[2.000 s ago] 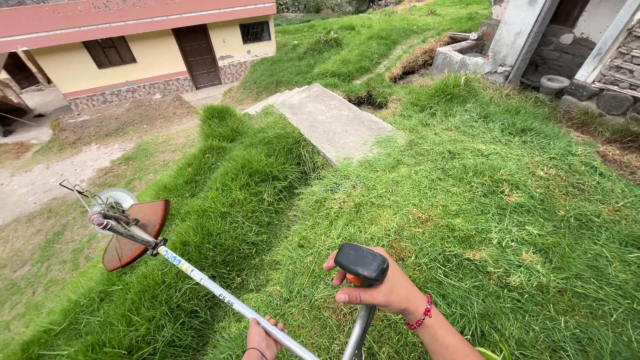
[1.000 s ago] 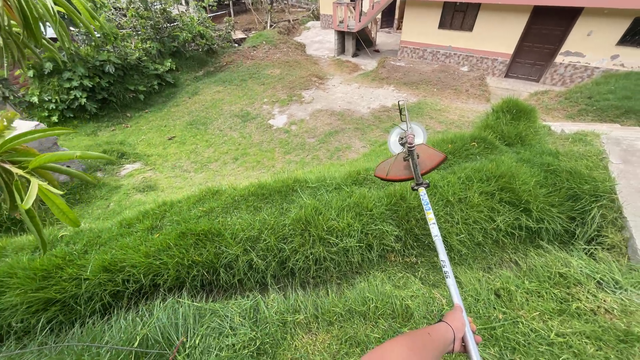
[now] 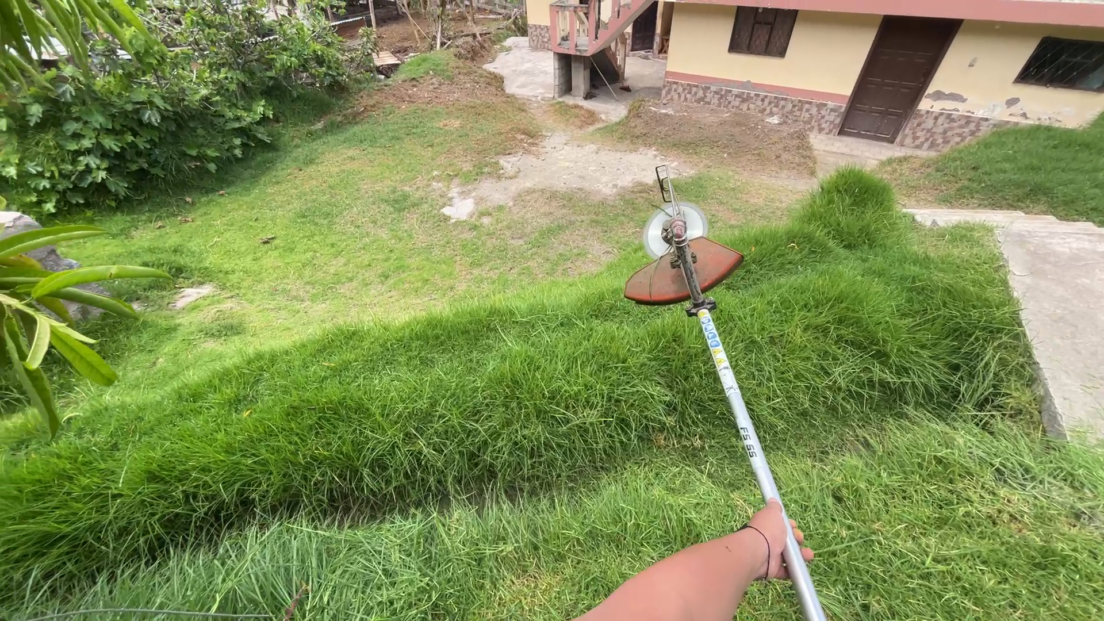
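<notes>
My left hand (image 3: 776, 539), with a thin dark band at the wrist, grips the silver shaft of a brush cutter (image 3: 752, 440) near the bottom of the view. The shaft slants up and away to an orange-brown guard (image 3: 686, 272) and a round metal blade (image 3: 675, 231), which looks blurred or shiny. This cutting head is held over the far edge of the tall grass (image 3: 483, 388). My right hand is out of view, as is the rear end of the shaft.
A concrete path (image 3: 1056, 302) runs down the right side. Beyond the grass stand a house with a brown door (image 3: 899, 78) and outside stairs (image 3: 595, 34). Leafy bushes (image 3: 129, 121) and a rock (image 3: 39, 250) are at the left, with long leaves (image 3: 73, 280) hanging close.
The view has swung left since two seconds ago. My right hand, seen then at the black-topped handle, has left the view. My left hand stays on the shaft.
</notes>
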